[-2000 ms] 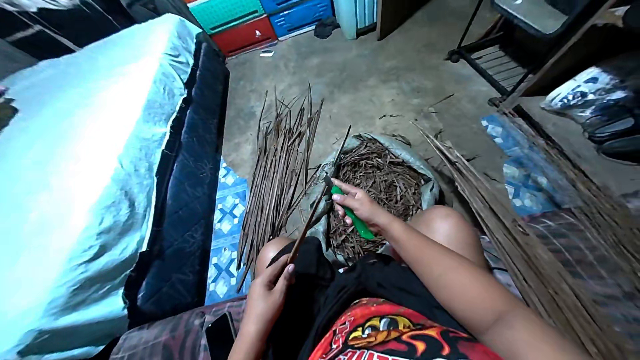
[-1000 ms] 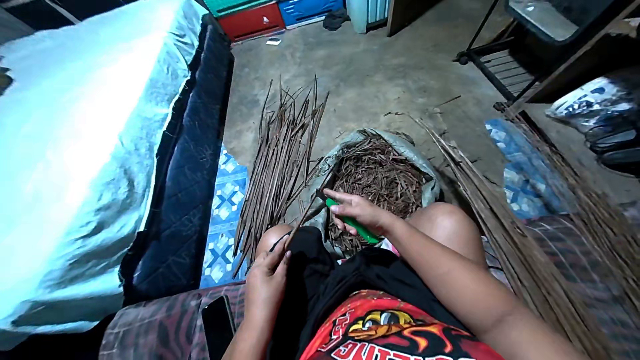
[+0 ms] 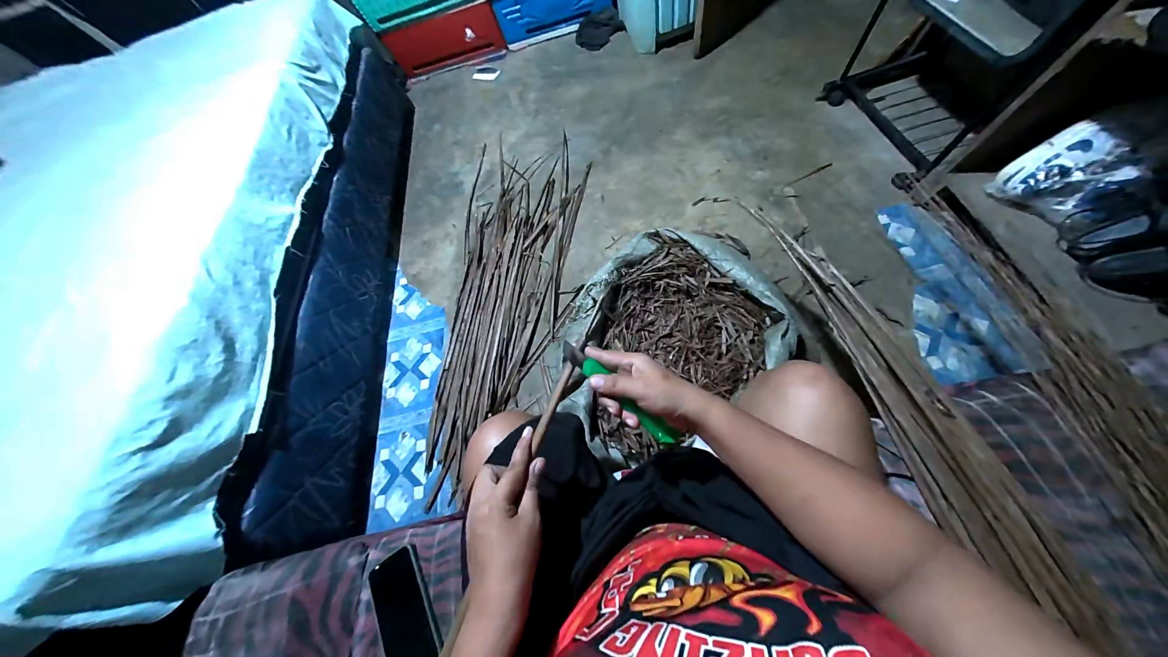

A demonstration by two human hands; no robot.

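Note:
My left hand (image 3: 509,502) grips the lower end of a thin brown stalk (image 3: 552,411) above my left knee. My right hand (image 3: 643,388) is closed on the green handle (image 3: 652,422) of a cutting tool, whose dark metal head (image 3: 574,354) meets the stalk's upper end. Behind the right hand, between my knees, an open woven sack (image 3: 780,338) holds many short brown stalk pieces (image 3: 684,310). A bundle of long dry stalks (image 3: 502,292) lies on the floor left of the sack. Longer stalks (image 3: 912,411) lie to its right.
A mattress with a pale sheet (image 3: 164,228) stands along the left. A black phone (image 3: 406,602) lies on the patterned cloth seat (image 3: 274,593) beside my left arm. Colored drawers (image 3: 447,41) stand at the back, a dark metal rack (image 3: 922,105) at the back right, shoes (image 3: 1127,269) at far right.
The long dark stalk seen two seconds ago reaching up past the tool no longer extends beyond it. A lighter brown stalk now runs from my left hand to the tool's head.

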